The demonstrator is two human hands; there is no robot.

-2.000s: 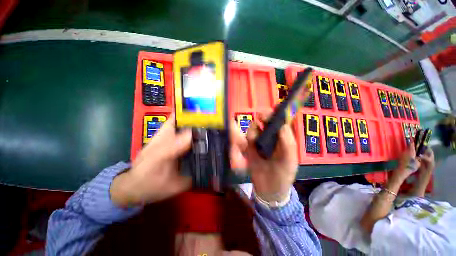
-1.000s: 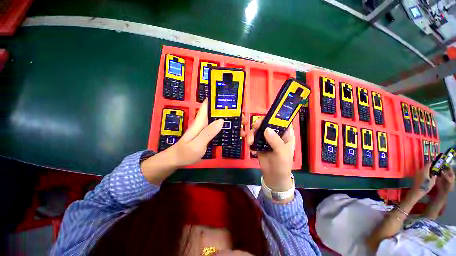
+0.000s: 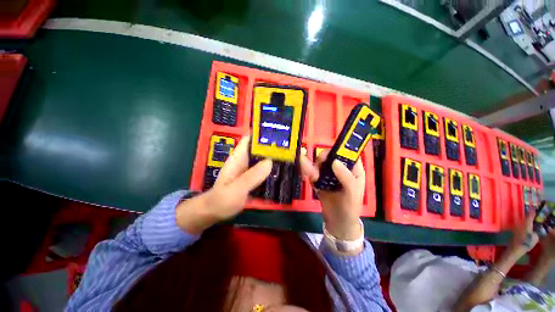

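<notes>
My left hand (image 3: 228, 186) holds a black feature phone with a yellow surround (image 3: 277, 125) upright, its display lit dark blue with white text. The thumb lies at the top of its keypad. My right hand (image 3: 342, 183) holds a second phone (image 3: 356, 140), tilted to the right, its display also lit, thumb on the keypad area. Both phones are above a red tray (image 3: 207, 131). A phone with a lit blue display (image 3: 226, 91) lies in its upper left pocket and another (image 3: 219, 152) below it. Other pockets are partly hidden by my hands and the held phones.
A second red tray (image 3: 492, 183) with several phones adjoins on the right, with a further tray (image 3: 506, 180) beyond. Another person's hands (image 3: 528, 237) hold a phone at the far right. Red trays (image 3: 11, 79) lie at the far left. A pale strip (image 3: 122, 29) crosses the green bench.
Two seconds ago the left phone's display was bright white and blue and the right phone was seen edge-on; now both show dark blue screens facing me. The trays sit slightly further right in view.
</notes>
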